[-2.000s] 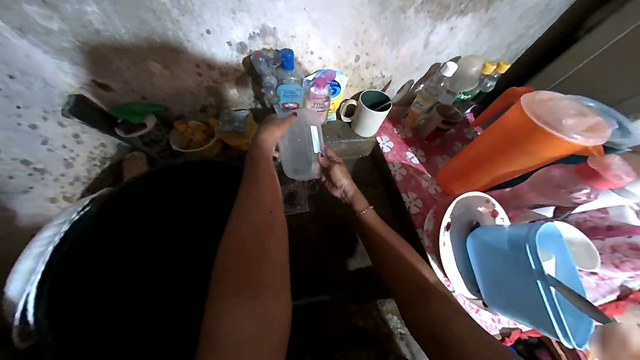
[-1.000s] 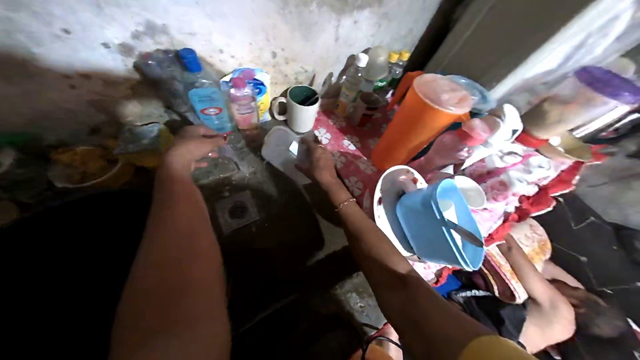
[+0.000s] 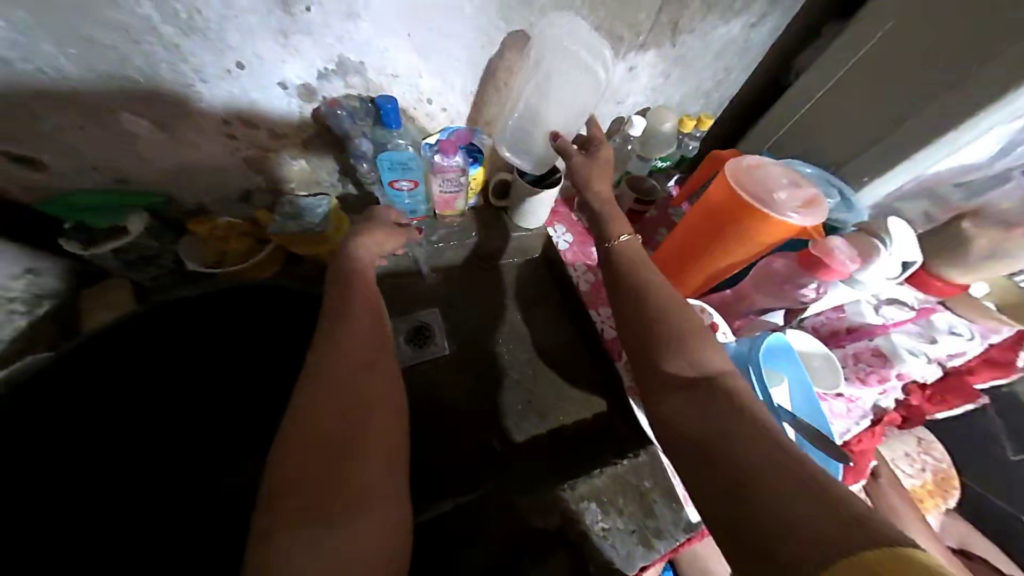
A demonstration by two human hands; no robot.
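My right hand (image 3: pixel 588 164) grips a translucent plastic container (image 3: pixel 556 88) at its lower end, raised against the wall above a white mug with a dark inside (image 3: pixel 534 200). My left hand (image 3: pixel 382 234) is low over the sink's back ledge, beside a blue bottle with a blue cap (image 3: pixel 402 172); a thin stream of water shows by its fingertips, and whether it holds anything is hidden. A pink bottle (image 3: pixel 450 182) stands between the blue bottle and the mug. Below lies the dark sink basin with a square metal drain (image 3: pixel 420 338).
At right, an orange pitcher (image 3: pixel 732 228), a blue plastic container with a knife (image 3: pixel 788 392) and a pink bottle stand on a floral cloth (image 3: pixel 582 276). Small bottles line the wall. Yellow tubs (image 3: pixel 232 248) are at left. Another person's arm and legs show at far right.
My right hand has lifted the translucent container from low over the sink up against the wall. Two seconds ago both hands were at the container; my left hand is now apart from it.
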